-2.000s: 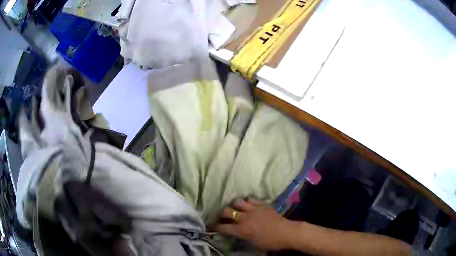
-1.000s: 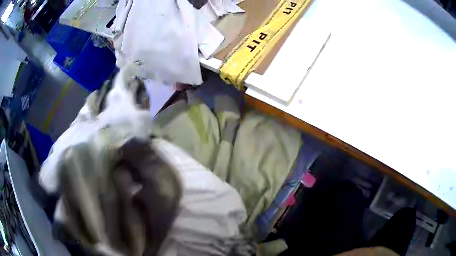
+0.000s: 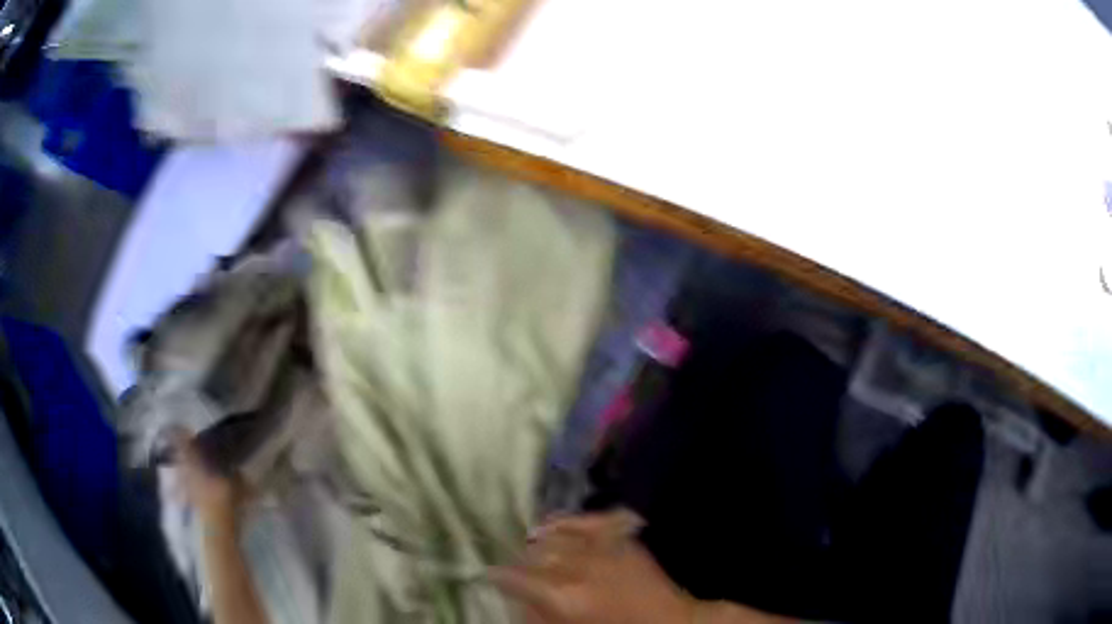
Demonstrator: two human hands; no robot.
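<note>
The frame is blurred. A pale green bundle [image 3: 476, 329] of garment pieces lies below the table edge, gathered by a dark tie near the bottom. My right hand [image 3: 585, 567] comes in from the lower right and grips the gathered part; its fingertips are partly hidden by cloth. An off-white bundle with grey-brown ends [image 3: 238, 329] lies to the left, touching the green one. My left hand [image 3: 210, 482] reaches up from the bottom and holds its left side; its fingers are blurred.
A white table with a brown edge [image 3: 732, 238] fills the upper right, with yellow tape [image 3: 427, 61] at its corner. Off-white cloth [image 3: 232, 73] hangs at the upper left. Blue bins, a pale board [image 3: 195, 219] and a curved grey rim [image 3: 49, 536] are at the left.
The off-white bundle has come down beside the green one, and its grey-brown ends now point up. My left hand has come into view. My right hand is back at the gathered part. The view has shifted.
</note>
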